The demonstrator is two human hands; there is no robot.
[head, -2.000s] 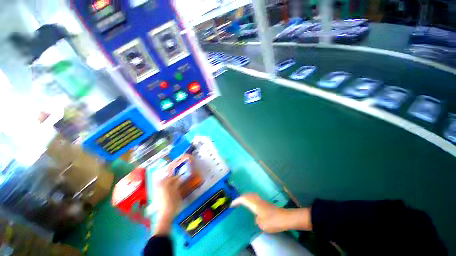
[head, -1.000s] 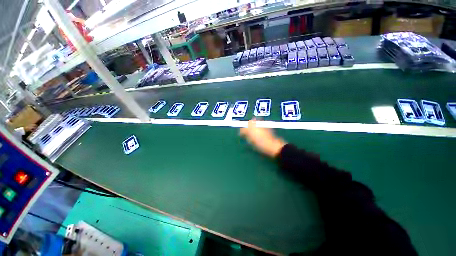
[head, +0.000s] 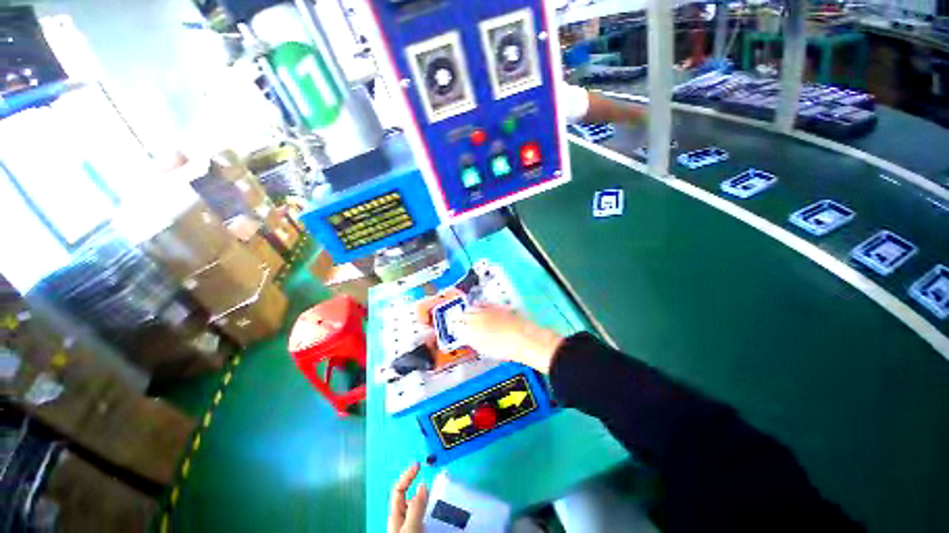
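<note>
My right hand (head: 502, 331) holds a panel with a pale rim and dark-blue outline (head: 452, 322) at the orange nest (head: 455, 359). Its fingers cover the panel's right side. The nest sits on the silver-white base plate with holes (head: 408, 391). A black piece (head: 413, 360) lies left of the nest. The blue front block (head: 485, 412) has two yellow arrows and a red centre. My left hand (head: 407, 502) is cut off by the bottom edge and holds a white panel with a small grey window (head: 468, 508), below the front block.
The blue control box (head: 489, 125) and press head (head: 369, 221) stand behind the plate. On the right, the green conveyor (head: 676, 302) carries one near panel (head: 608, 203) and a row beyond the white strip. Another person's arm (head: 614, 108) reaches over it. A red stool (head: 329, 338) and cartons (head: 224, 260) are left.
My right hand has moved from the panel row on the belt to the nest, now with a panel. My left hand, out of view a second ago, shows at the bottom with a white panel.
</note>
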